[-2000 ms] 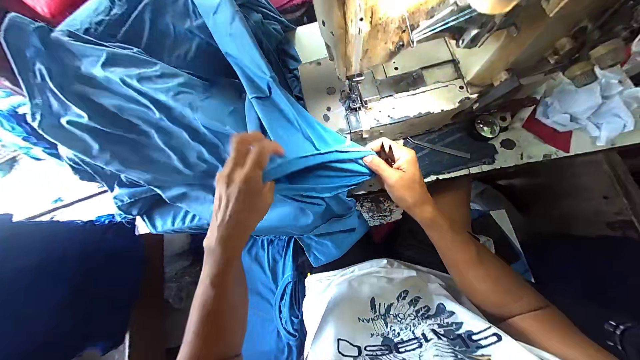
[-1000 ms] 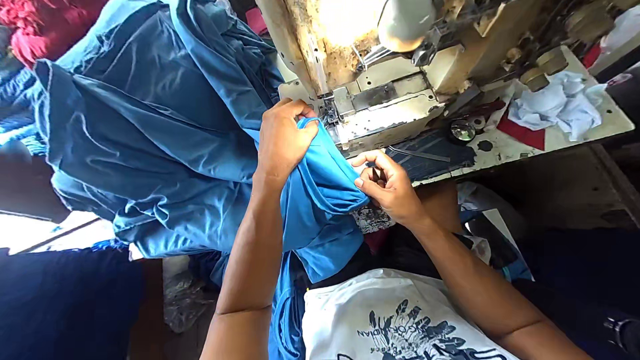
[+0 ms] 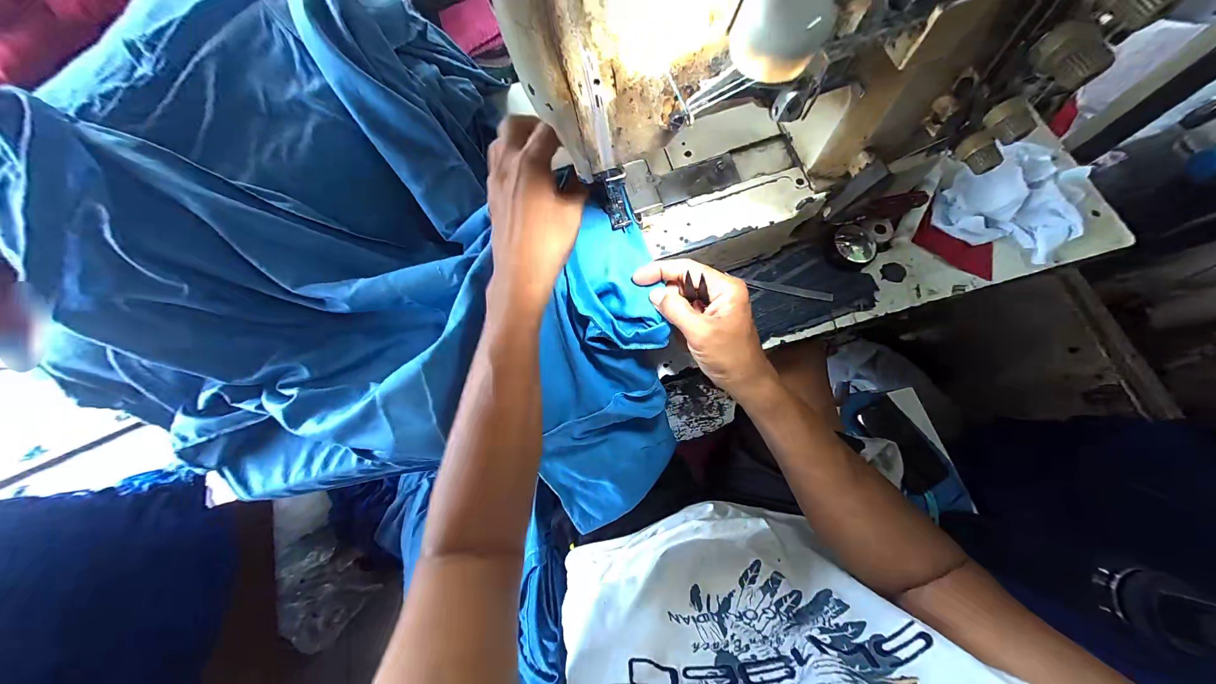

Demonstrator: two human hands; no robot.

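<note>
Blue fabric (image 3: 380, 332) spreads over the left side and runs under the presser foot (image 3: 617, 201) of a sewing machine (image 3: 560, 85). My left hand (image 3: 534, 204) lies on the cloth just left of the foot, its fingers partly behind the machine head, so their grip is unclear. Near the foot, at the fabric's right edge, my right hand (image 3: 708, 309) pinches the cloth between thumb and forefinger. Dark pointed tips, perhaps of small snips (image 3: 696, 288), show within the curled fingers of that hand.
A crumpled white cloth (image 3: 1012, 201) and a piece of red fabric (image 3: 953, 249) lie on the machine table (image 3: 1107, 233) at right. A flat metal strip (image 3: 788, 290) rests near the table's front edge. Red fabric (image 3: 47, 38) is at the upper left, dark blue fabric (image 3: 104, 579) at the lower left.
My left hand went from over the cloth to beside the presser foot, and its fingers now reach farther behind the machine head. My right hand stays at the fabric's edge.
</note>
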